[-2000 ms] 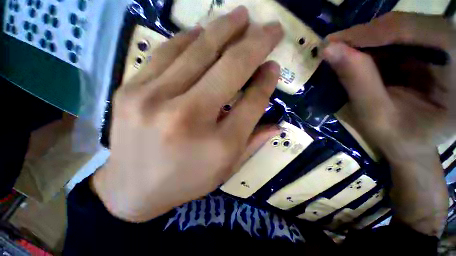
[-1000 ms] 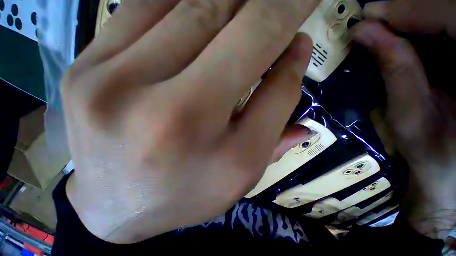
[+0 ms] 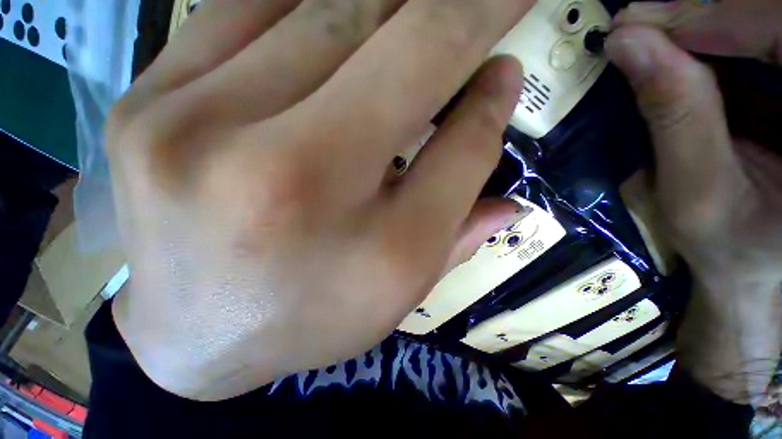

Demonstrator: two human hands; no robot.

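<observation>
A cream back cover (image 3: 549,73) lies at the top under my hands, with one dark lens ring, one empty cream ring and rows of slots. A small black lens disc (image 3: 595,40) sits at the third ring, at the tips of my right hand (image 3: 686,111), whose thumb and finger are pinched together. Whether they still grip the disc cannot be told. My left hand (image 3: 300,206) is spread flat, large in view, its fingers over the cover and hiding much of it. Its thumb tip touches another cream cover (image 3: 484,266) below.
More cream covers (image 3: 557,300) lie in the glossy black tray (image 3: 592,201) toward my lap. A white sheet with black dots (image 3: 39,34) is at the upper left over a green surface (image 3: 34,111), beside milky film (image 3: 103,171). Cardboard (image 3: 64,274) and red bins (image 3: 51,403) are at the lower left.
Both hands and the top cover appear closer than two seconds ago. Since one second ago, the black disc shows more clearly at my right fingertips; the view has shifted slightly.
</observation>
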